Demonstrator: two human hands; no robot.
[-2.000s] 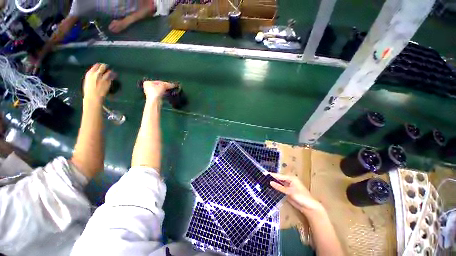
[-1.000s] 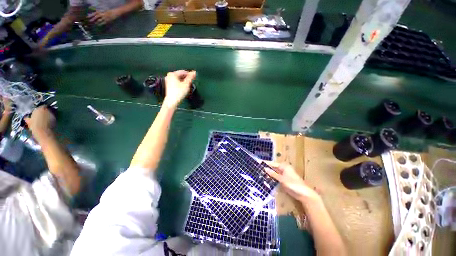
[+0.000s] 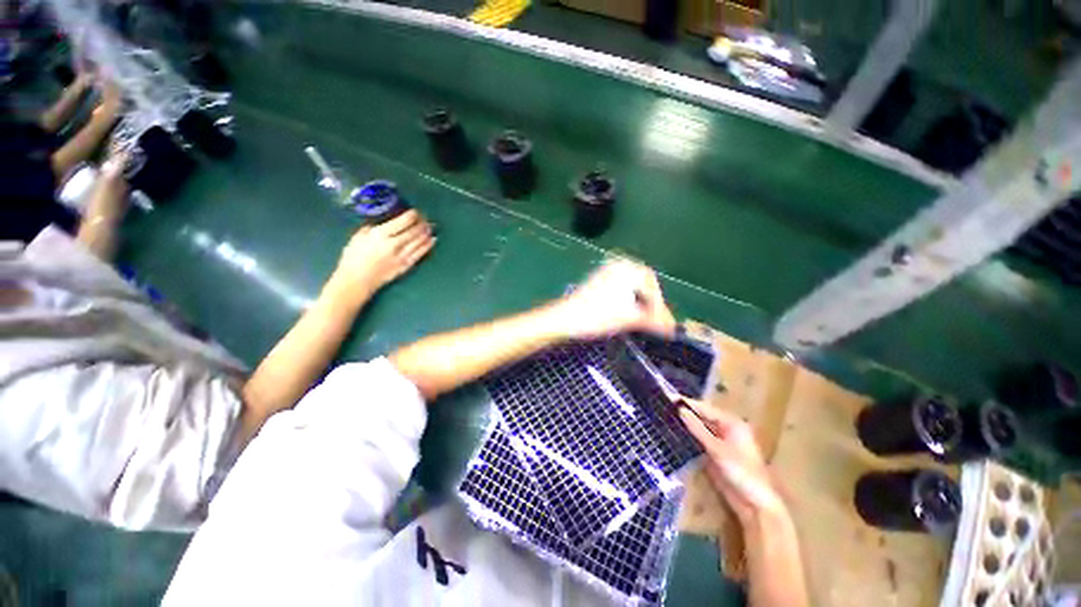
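My right hand (image 3: 735,457) is shut on the right edge of a dark gridded sheet (image 3: 557,409), which is held tilted. My left hand (image 3: 616,299) is over the sheet's upper edge, fingers bent down; it is blurred, and whether it grips anything cannot be told. A dark strip of the sheet near my right fingertips looks curled. A lower gridded sheet stack (image 3: 640,557) lies underneath, partly covered. Three black cylindrical units (image 3: 512,164) stand upright on the green belt, beyond my left hand.
A neighbouring worker's hand (image 3: 385,251) touches a black unit with a blue top (image 3: 377,199). A clear-ended piece (image 3: 326,176) lies near it. At right are more black cylinders (image 3: 907,498), a cardboard mat (image 3: 830,457), holder strips (image 3: 1014,534) and a white post (image 3: 925,267).
My left hand has come back from the cylinders on the belt to the held sheet. The view has shifted and tilted. The neighbour's hand has moved to a blue-topped unit.
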